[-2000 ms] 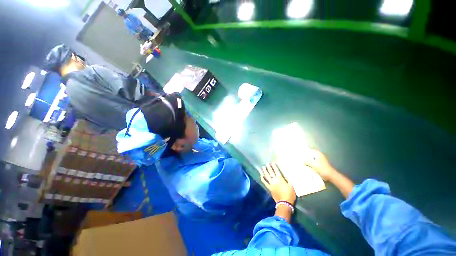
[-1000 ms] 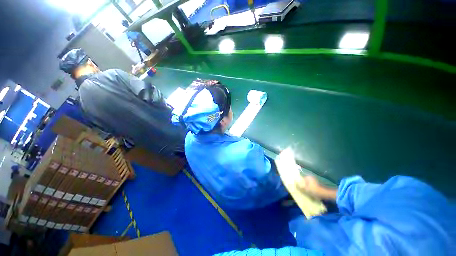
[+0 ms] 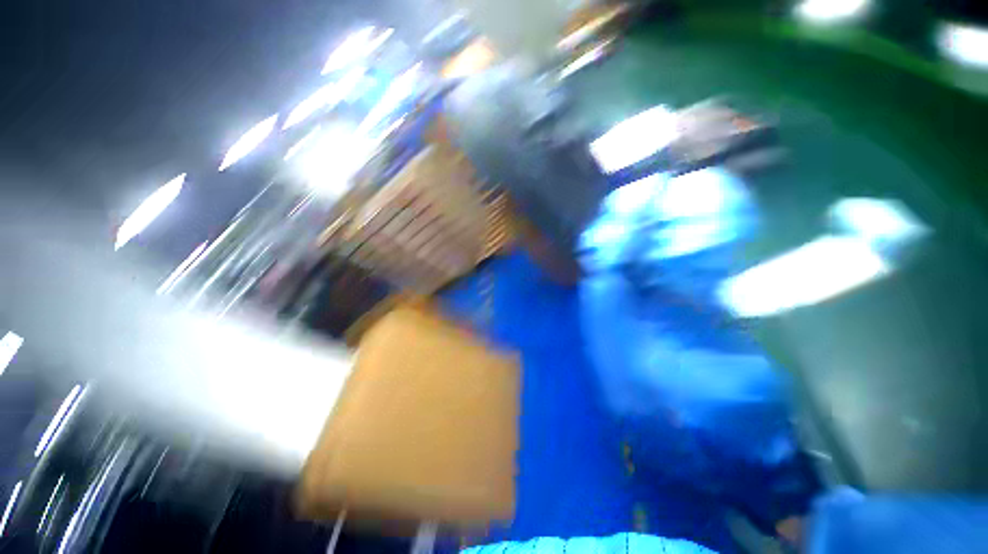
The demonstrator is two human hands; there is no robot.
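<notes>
The frame is strongly blurred. A blue sleeve shows at the bottom right edge. A small blurred skin-coloured patch at its left end looks like part of my right hand; whether it holds anything cannot be told. My left hand is not in view. The pale label sheet cannot be seen. A brown carton stands low in front of me, left of centre. A white-and-blue roll with a long white strip lies on the green bench.
A person in a blue smock and cap is beside the bench, right of centre. A person in grey is farther back, near stacked cartons. A blurred box-like item is on the bench beyond. Blue floor lies between.
The view has swung left, so the carton and neighbour now appear farther right. The pale sheet, held in my right hand and lifted earlier, is out of sight. My left hand has left view.
</notes>
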